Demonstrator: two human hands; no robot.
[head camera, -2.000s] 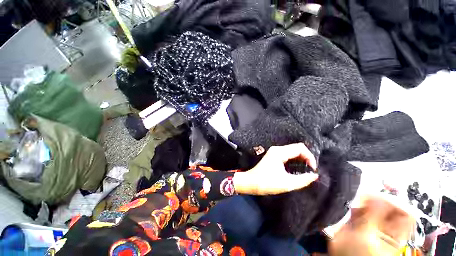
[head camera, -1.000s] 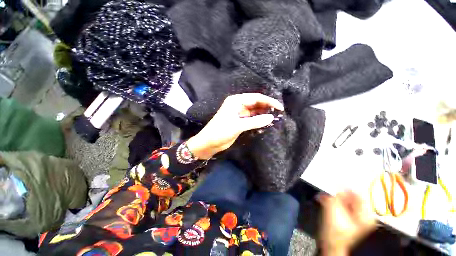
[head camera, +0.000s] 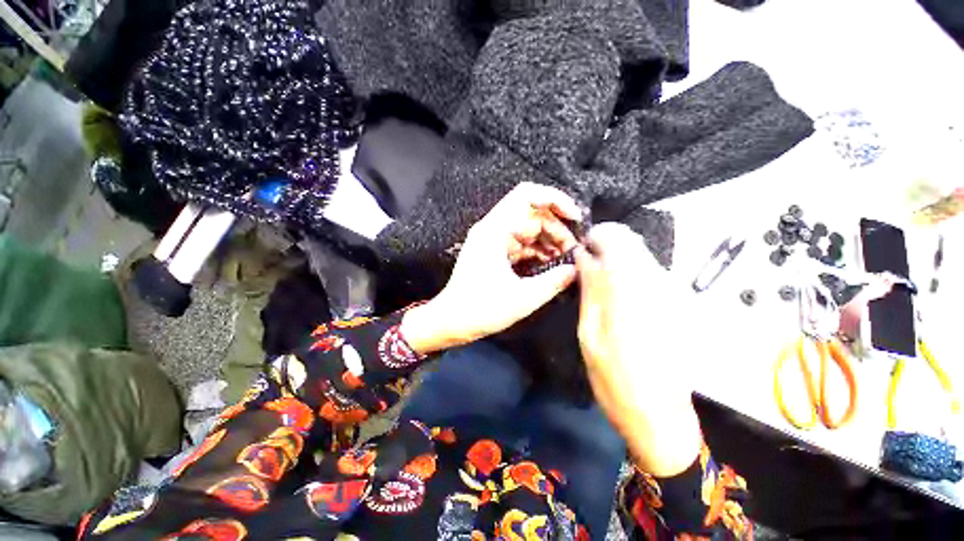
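Observation:
The dark charcoal garment (head camera: 544, 90) lies over the table and hangs down to my lap, with one sleeve stretched to the right. My left hand (head camera: 505, 277) pinches the garment edge, where a short piece of dark beaded trim (head camera: 544, 264) shows between thumb and fingers. My right hand (head camera: 624, 328) is beside it, its fingertips touching the work at the left fingertips. A needle or thread cannot be made out. The black-and-white speckled trim bundle (head camera: 243, 106) lies at the upper left.
On the white table (head camera: 729, 354) at the right are dark buttons (head camera: 809, 241), a small metal tool (head camera: 719, 264), orange-handled scissors (head camera: 815, 383), a black phone (head camera: 887, 285), yellow handles (head camera: 922, 383) and a dark blue lump (head camera: 921, 456). Green (head camera: 53, 296) and olive (head camera: 100, 412) bags stand at left.
My right hand has come up from the table's front edge to meet my left hand at the garment edge. My left hand keeps its pinch. The view has shifted since the first frame.

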